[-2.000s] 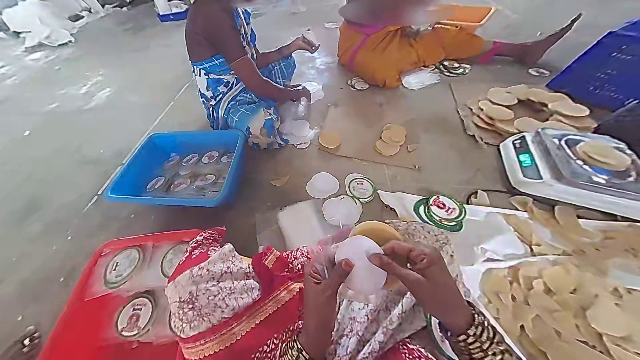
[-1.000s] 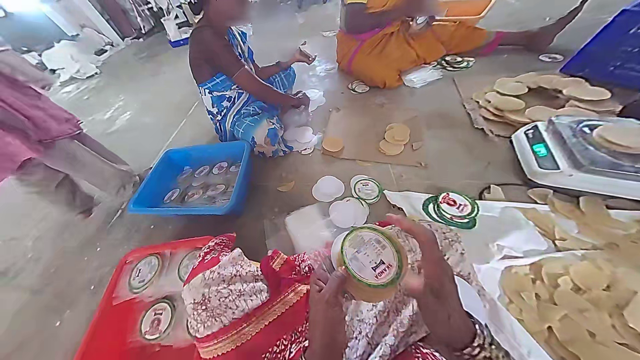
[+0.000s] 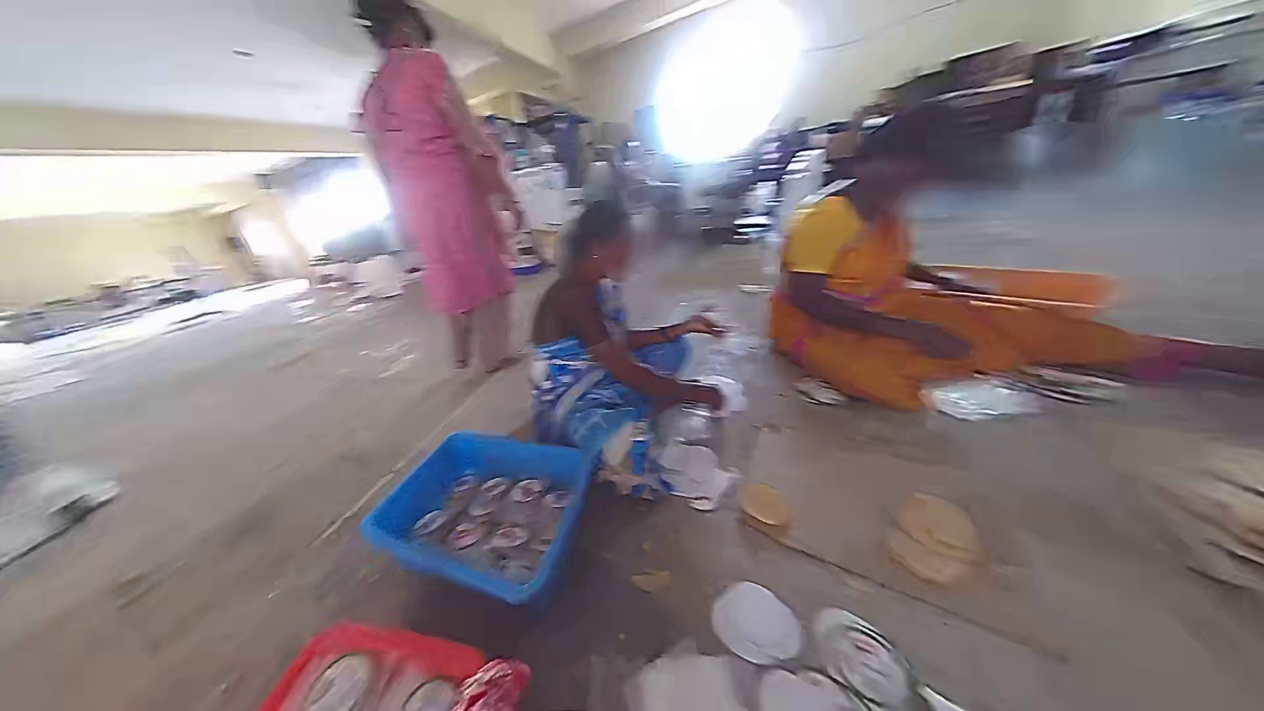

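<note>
Neither my left hand nor my right hand shows in the head view now. At the bottom edge lie white paper discs (image 3: 757, 622), round printed labels with green rims (image 3: 861, 657) and a stack of clear plastic bags (image 3: 686, 681). A red tray (image 3: 395, 642) holding round labelled packets (image 3: 341, 681) is cut off at the bottom left, with a bit of red patterned cloth (image 3: 494, 683) at its right. Flat tan discs (image 3: 936, 538) lie on a sheet on the floor, and a single tan disc (image 3: 765, 505) lies left of them.
A blue basket (image 3: 474, 588) holds several labelled packets. Behind it a person in blue cloth (image 3: 602, 365) sits on the floor, handling white discs. Another person in orange (image 3: 869, 326) sits at the right by an orange tray (image 3: 1027, 286). A person in pink (image 3: 434, 178) stands behind.
The view has swung up and left, so both hands, the scale and the large piles of discs are out of frame. One second ago my hands held a labelled disc packet.
</note>
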